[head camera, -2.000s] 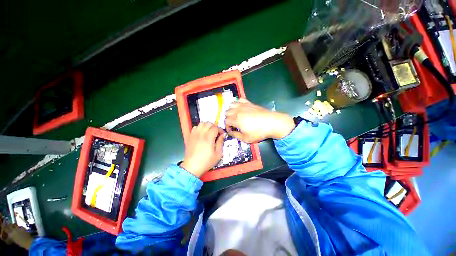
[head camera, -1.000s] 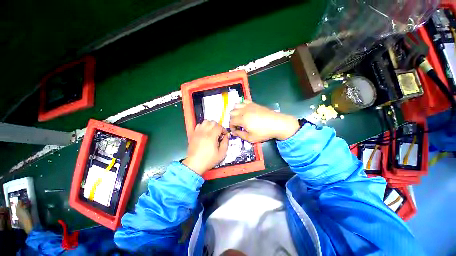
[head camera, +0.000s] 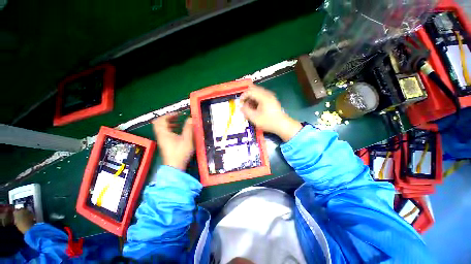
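Observation:
An open-backed tablet (head camera: 235, 146) lies in a red-orange frame (head camera: 211, 178) in front of me, with a white battery and an orange-yellow ribbon showing. My left hand (head camera: 176, 139) is beside the frame's left side, blurred, fingers apart, with nothing visible in it. My right hand (head camera: 265, 110) is over the upper right corner of the tablet, fingers bent together. Whether it holds something small is hidden.
A second framed tablet (head camera: 114, 180) lies to the left; another frame (head camera: 84, 96) is on the lower channel. At right are a brown block (head camera: 311, 78), pale pieces (head camera: 329, 119), a jar (head camera: 357, 100), a soldering stand (head camera: 411, 87) and stacked framed tablets (head camera: 422, 153). Another person's hand (head camera: 23, 220) works far left.
My left hand has moved left off the tablet and opened. My right hand has moved up to the tablet's top right corner. The frame on the channel has shifted right.

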